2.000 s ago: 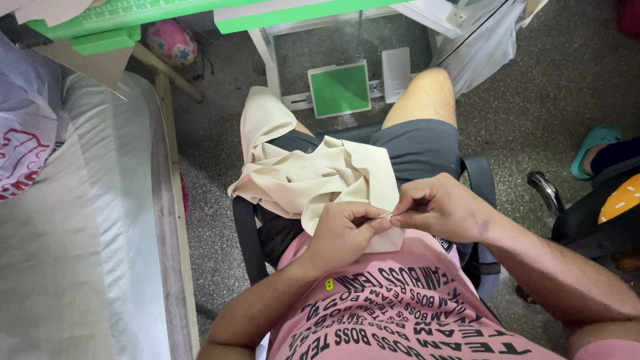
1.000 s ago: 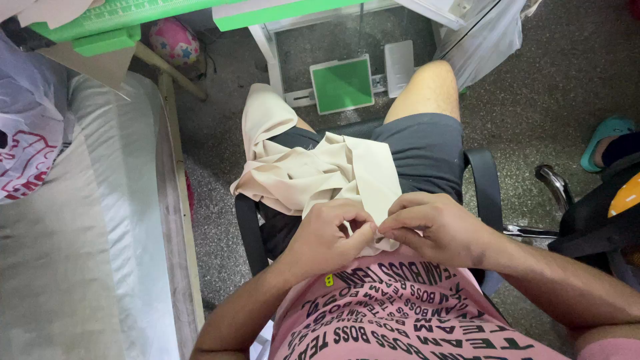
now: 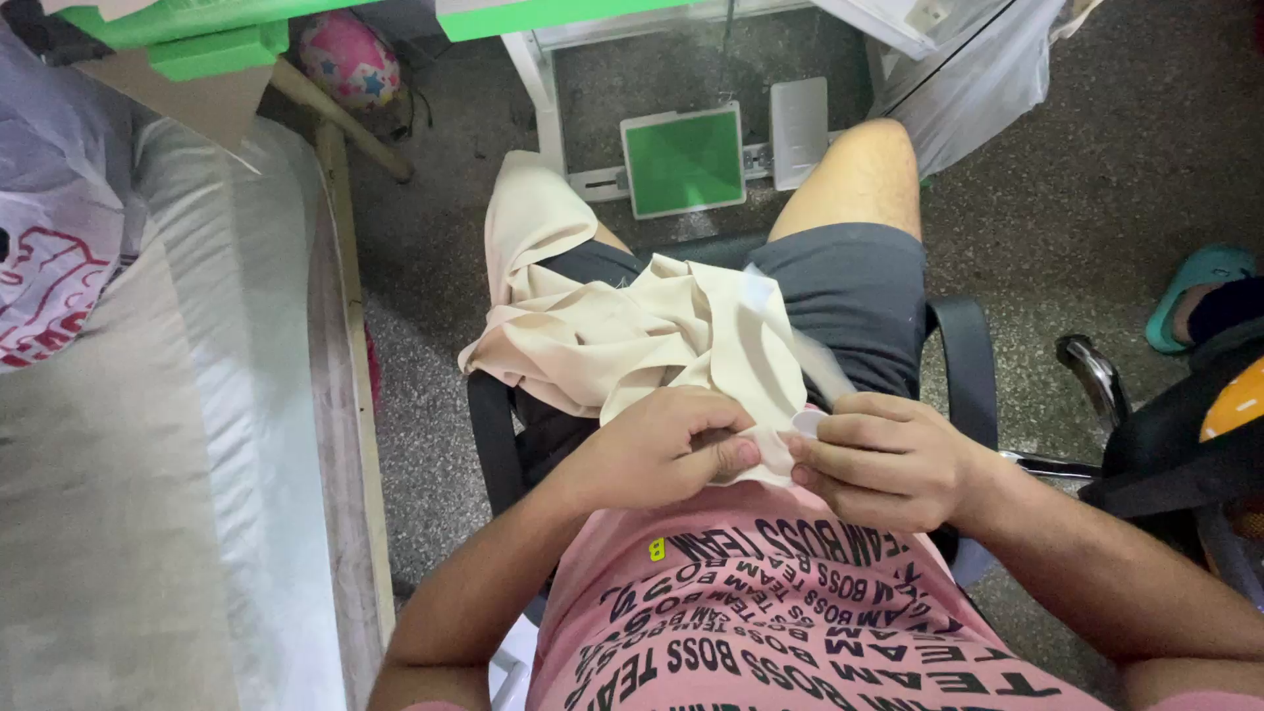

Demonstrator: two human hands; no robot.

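A cream fabric piece [image 3: 632, 321] lies bunched across my lap, with one part draped over the knee at the left. My left hand [image 3: 681, 449] pinches the fabric's near edge between thumb and fingers, just above my pink printed shirt [image 3: 731, 592]. Close beside it on the right, my right hand [image 3: 874, 459] grips the same edge with its fingertips. A small white round-edged piece [image 3: 807, 423] shows at the right fingertips; what it is I cannot tell. The fingers hide part of the held edge.
A green-topped pedal [image 3: 683, 163] and a white panel [image 3: 798, 133] sit on a frame beyond my knees. At the left is a covered bed or cushion [image 3: 118, 494]. Chair armrests [image 3: 963, 365] flank me. Another person's foot in a teal clog [image 3: 1195, 291] is at the right.
The fingertips have moved apart along the fabric edge, and the flap near them has shifted. A white piece now shows at my right hand.
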